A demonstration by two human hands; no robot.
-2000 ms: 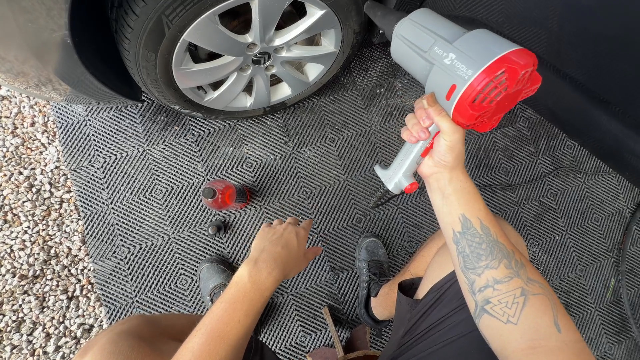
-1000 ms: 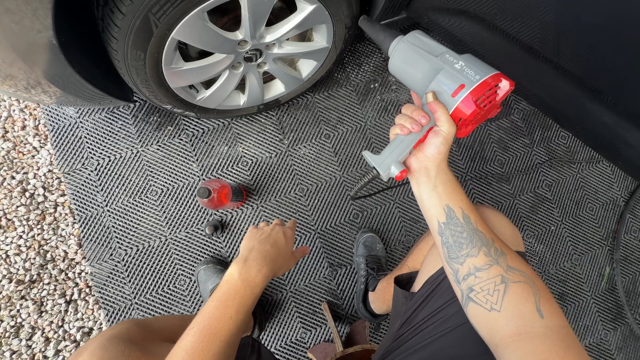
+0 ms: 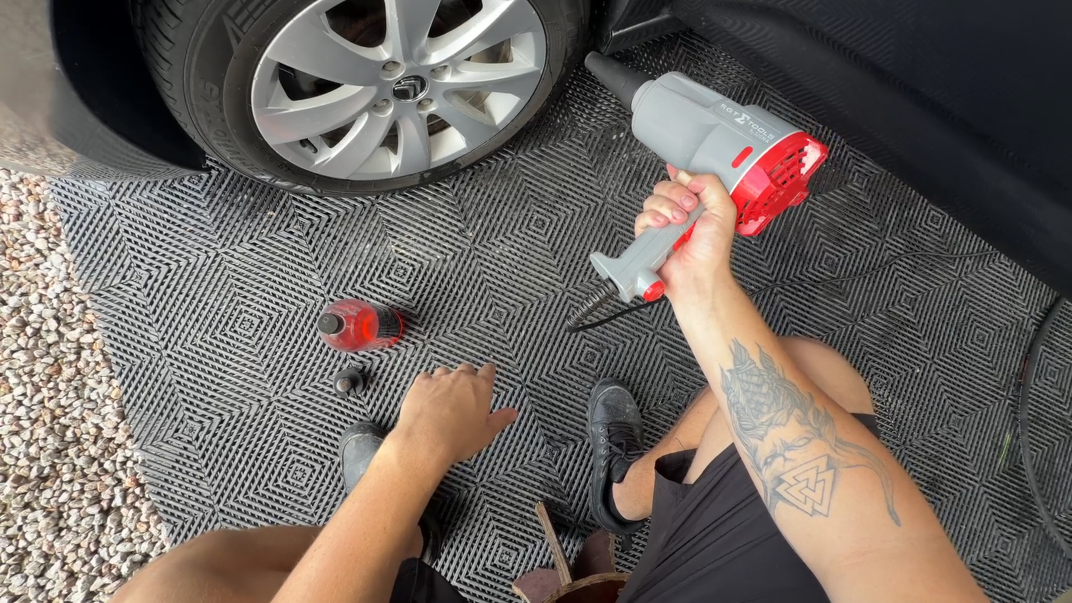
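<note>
My right hand (image 3: 687, 222) is closed around the grey handle of a corded electric blower (image 3: 703, 134) with a red vented rear cap. Its black nozzle (image 3: 618, 79) points up and left, beside the tyre. Empty and palm down, my left hand (image 3: 452, 410) hovers over the mat with its thumb apart. Just left of that hand are a small black cap or bottle (image 3: 348, 382) and a bottle of red liquid (image 3: 360, 325) with a black top. A silver alloy car wheel (image 3: 402, 88) fills the upper left.
Black interlocking grid mat (image 3: 519, 276) lies underfoot, with gravel (image 3: 67, 402) along its left edge. A power cord (image 3: 863, 268) crosses the mat; a dark hose or cable (image 3: 1026, 419) curves at the right. Dark car bodywork (image 3: 904, 92) borders the upper right. A stool or wooden-handled item (image 3: 553, 544) sits between my legs.
The blower in my right hand has tilted, its nozzle coming into fuller view and now lower beside the tyre. My left hand stays empty over the mat.
</note>
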